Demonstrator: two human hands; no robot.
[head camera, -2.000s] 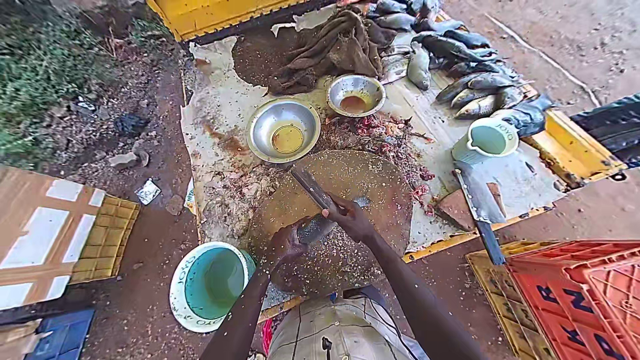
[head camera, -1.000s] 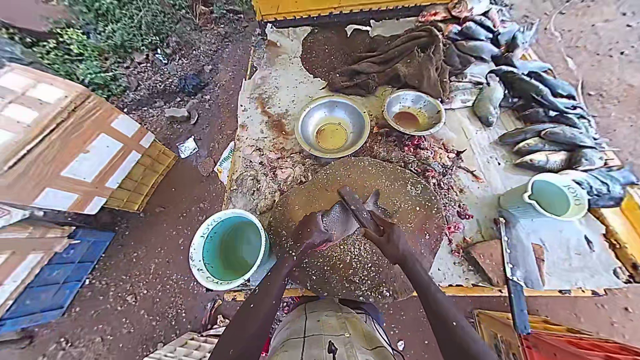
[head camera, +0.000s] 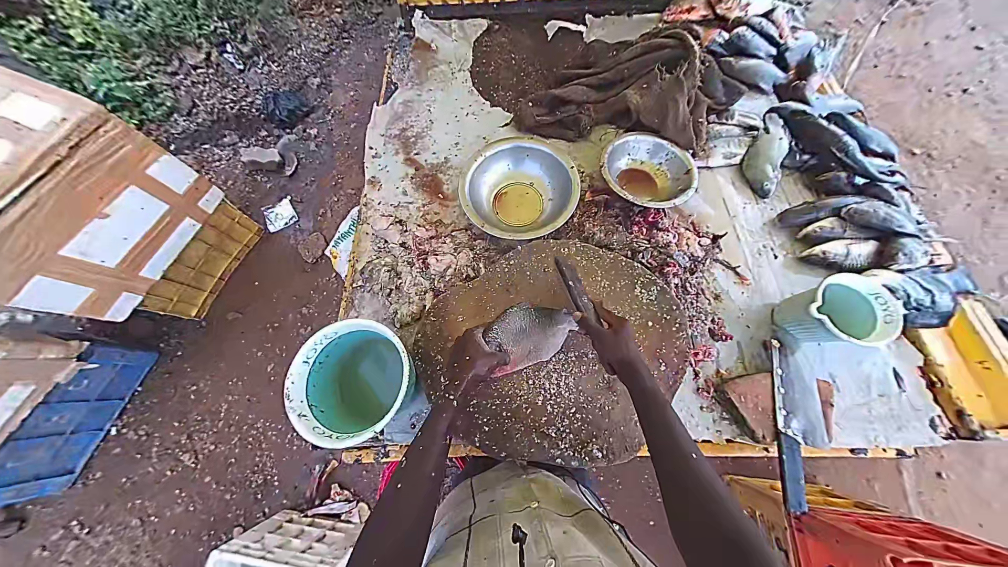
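Note:
My left hand (head camera: 474, 358) grips a grey-silver fish (head camera: 529, 335) at its left end, over a round board (head camera: 567, 409) strewn with scales. In my right hand (head camera: 610, 339) is a dark flat tool (head camera: 576, 290), maybe a knife or scraper, pointing up and away; its exact kind is unclear. The fish's tail end lies close to the fingers of that hand. Beyond the board stand a larger metal bowl (head camera: 563, 177) and a smaller one (head camera: 687, 185), each with some liquid. Fish waste (head camera: 669, 244) lies around the board's far edge.
A bucket of water (head camera: 298, 405) stands left of the board, a smaller water container (head camera: 797, 315) to the right. Many whole fish (head camera: 843, 150) lie at the back right, beside a brown cloth (head camera: 630, 87). A long blade (head camera: 790, 465) overhangs the table's front edge. Red crate (head camera: 882, 543) at lower right.
The fish was more hidden by my hands; now more of its side shows. My right hand has moved off to the fish's right end, the tool still in it. The view has shifted.

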